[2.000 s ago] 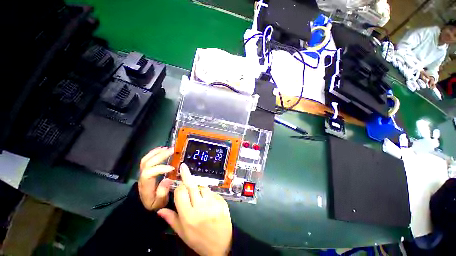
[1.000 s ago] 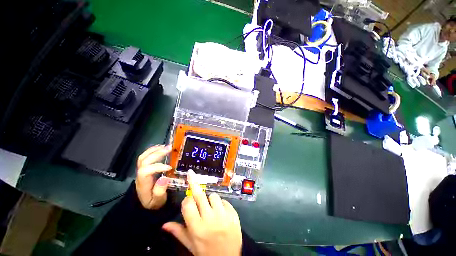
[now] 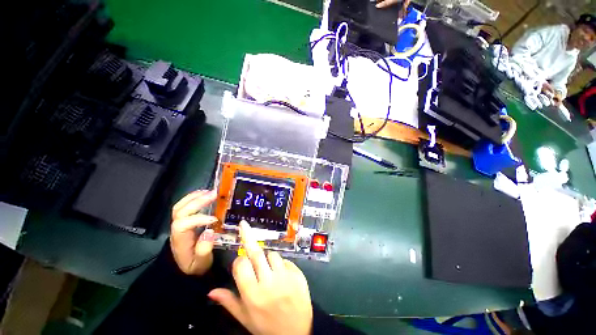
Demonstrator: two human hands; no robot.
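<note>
A lit black thermostat unit [image 3: 259, 201] showing pale digits 21.0 sits inside the orange frame [image 3: 296, 208] of the clear acrylic jig [image 3: 334, 212]. My right hand [image 3: 269, 294] is in front of the jig, its index fingertip on the lower edge of the panel, left of centre. It holds nothing. A yellow piece [image 3: 251, 248] shows at the jig's front edge, partly behind my fingers. My left hand [image 3: 191, 229] rests against the jig's left front corner, fingers bent around the edge. The red switch [image 3: 319, 243] is lit.
Dark units [image 3: 140, 124] stand on black foam at the left. A bare black foam sheet [image 3: 479, 229] lies at the right. A marker pen [image 3: 374, 157], cables [image 3: 390, 85] and a blue dispenser [image 3: 493, 159] lie behind. A person [image 3: 547, 53] sits at the far right.
The panel's small right-hand number has changed from 22 to 15. My right index fingertip has moved a little along the panel's lower edge. The whole view has shifted slightly.
</note>
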